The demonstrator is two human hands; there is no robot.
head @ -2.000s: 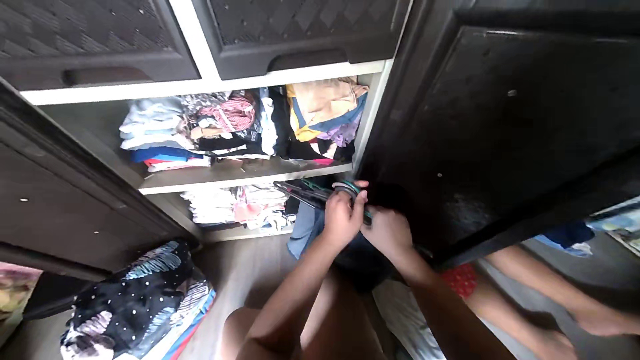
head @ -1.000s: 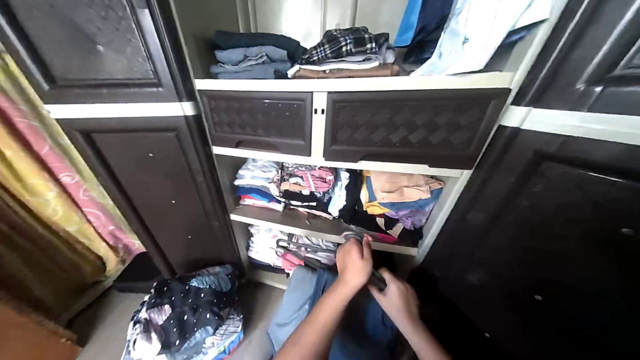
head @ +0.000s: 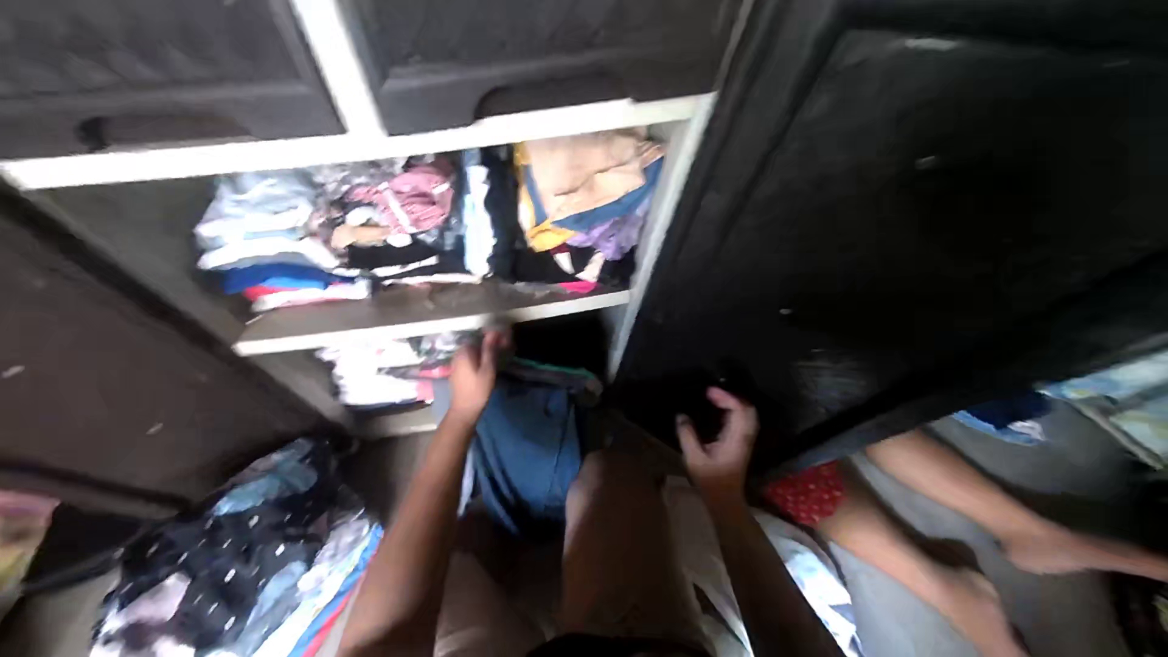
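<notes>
My left hand (head: 476, 376), blurred, has its fingers closed at the top left of a dark blue garment (head: 527, 447) that hangs down in front of the lower shelf; the hand seems to grip its upper edge or a hanger there. A thin greenish edge (head: 552, 372) runs along the garment's top. Off to the right, my right hand (head: 723, 440) is held up with thumb and fingers apart and nothing in it, in front of the dark cabinet door. My bare knees are just below the garment.
Folded clothes (head: 401, 205) are stacked on the cabinet shelf (head: 438, 324), and more clothes (head: 379, 374) lie on the shelf below. A pile of clothes (head: 237, 557) is on the floor at left. Another person's legs (head: 958, 520) stretch across the floor at right, beyond the open door (head: 912, 210).
My hands were close together at the top of the dark garment; now they are apart. My right hand has let go and moved to the right. The view has tipped down since one second ago.
</notes>
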